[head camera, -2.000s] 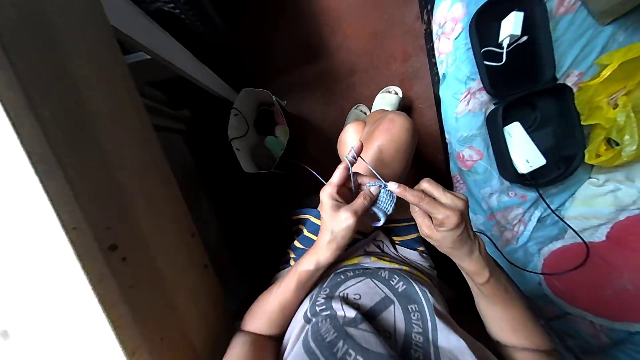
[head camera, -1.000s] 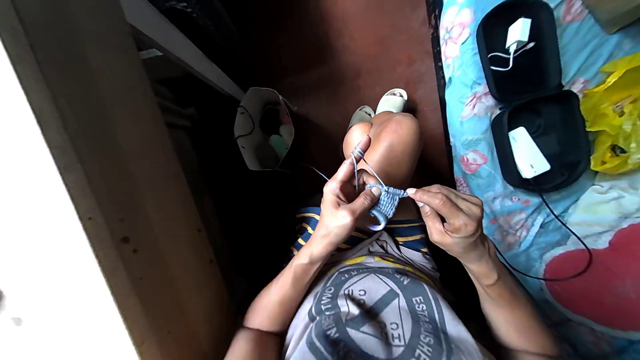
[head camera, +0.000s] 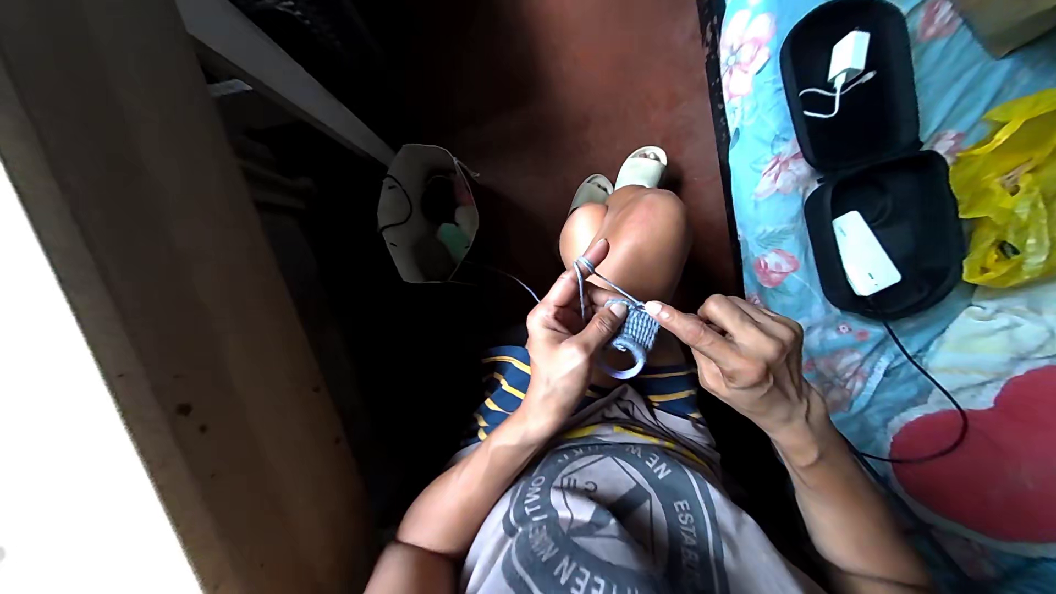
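Above my lap my left hand (head camera: 569, 338) pinches a small blue-grey crocheted piece (head camera: 637, 328) between thumb and fingers. A pale ring (head camera: 624, 368) hangs at the lower edge of that piece. Blue-grey yarn (head camera: 611, 285) is wrapped round my raised left index finger and runs down to the top of the work. My right hand (head camera: 747, 355) is closed at the right of the piece, its index fingertip against the upper right corner. Whatever tool it holds is mostly hidden by the fingers; a crochet hook cannot be made out clearly.
Left of my knees stands an open bag (head camera: 412, 239) with balls of yarn inside, and a strand leads from it. On the floral bedding at right lie an open black case (head camera: 940, 239) with a white device (head camera: 866, 254) and charger (head camera: 849, 56), a black cable and a yellow plastic bag (head camera: 1011, 198).
My right hand was slightly away from the work's corner one second ago; its fingertip is now against it. My left hand keeps its hold on the piece.
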